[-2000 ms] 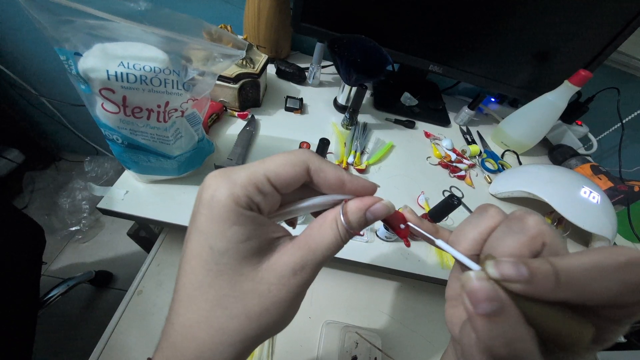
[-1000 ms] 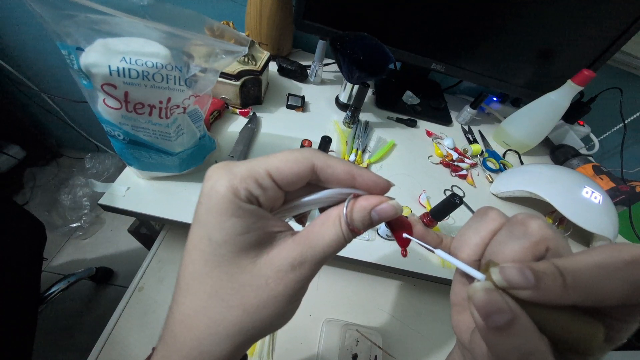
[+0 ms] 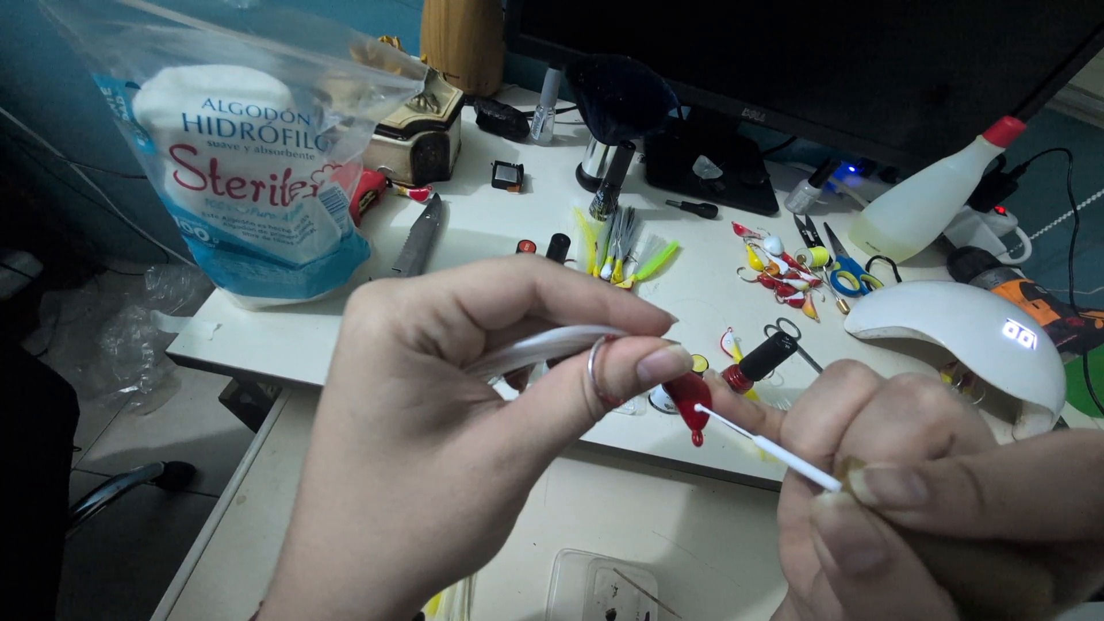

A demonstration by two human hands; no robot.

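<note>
My left hand (image 3: 466, 414) pinches a red jig-head fishing lure (image 3: 687, 398) between thumb and forefinger, with white strands (image 3: 552, 343) trailing back into the palm. The lure's small eyelet points down. In my right hand (image 3: 923, 509) is a thin brush (image 3: 798, 461) with a white stem, its fine tip touching a white dot on the lure's red face. One right fingertip reaches close to the lure from behind. Much of the brush handle is hidden by my fingers.
Past my hands lie painted jig heads (image 3: 780, 272), feathered lures (image 3: 617, 246), a dark-capped polish bottle (image 3: 759, 360), scissors (image 3: 849, 267) and a white curing lamp (image 3: 957, 345). A cotton bag (image 3: 250, 190) stands left; a plastic container (image 3: 604, 586) sits below.
The lure has turned in my left fingers from a sideways tilt to eyelet down, showing more of its red face. A white dot now shows at the brush tip.
</note>
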